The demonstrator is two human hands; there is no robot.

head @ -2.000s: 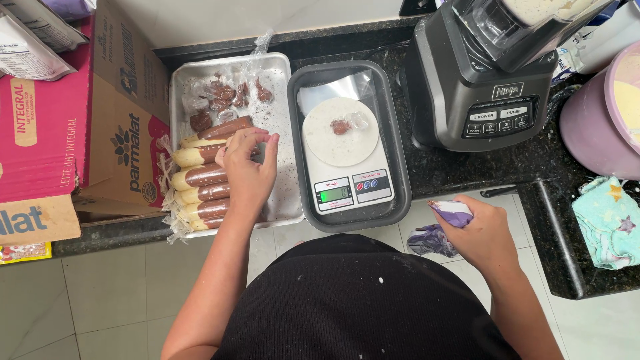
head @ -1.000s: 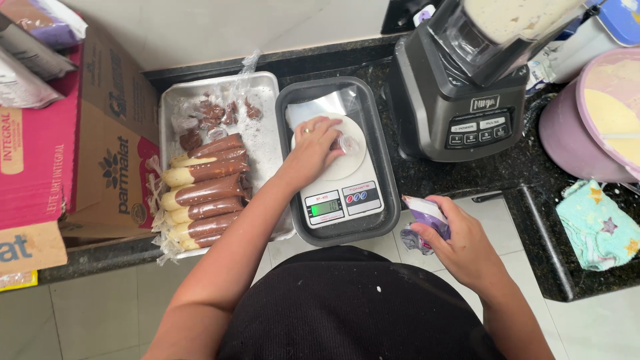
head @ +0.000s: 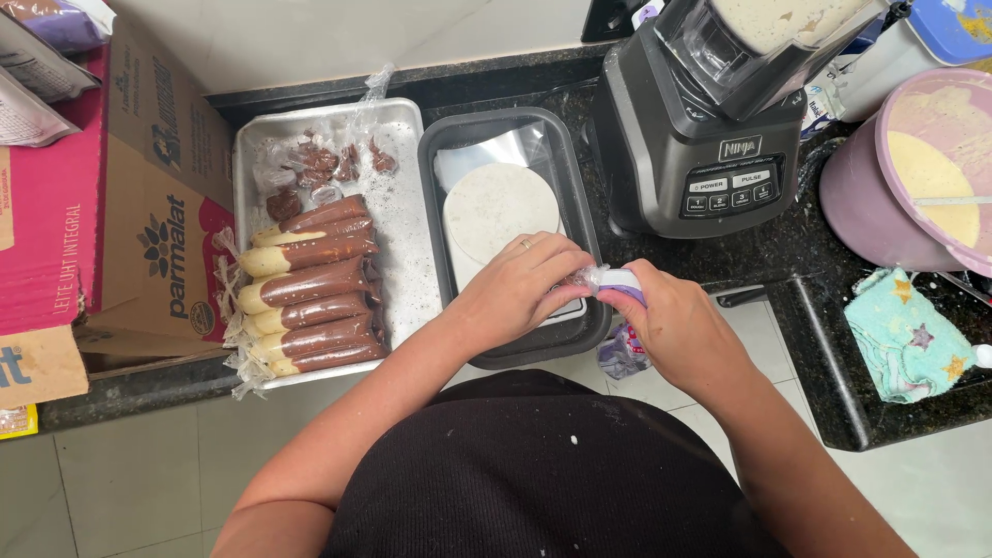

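Observation:
My left hand (head: 527, 291), with a ring on it, pinches a small clear plastic bag (head: 587, 279) with a little brown filling at its end. Against that bag, my right hand (head: 674, 318) grips a purple and white packet (head: 622, 284), whose lower part hangs below the fingers. Both hands meet over the right edge of a dark grey tray (head: 590, 232). In that tray lie a white kitchen scale (head: 502, 211), partly hidden by my left hand, and a clear plastic sheet (head: 488, 153).
A metal tray (head: 407, 225) holds several plastic-wrapped brown and cream tubes (head: 314, 298) and small chocolate-filled bags (head: 318, 164). Cardboard boxes (head: 155, 194) stand left. On the right are a blender (head: 705, 147), a pink bucket (head: 860, 194) and a turquoise cloth (head: 907, 333).
The small bag, on the scale two seconds ago, is now held in my left hand, which has moved right to the packet in my right hand.

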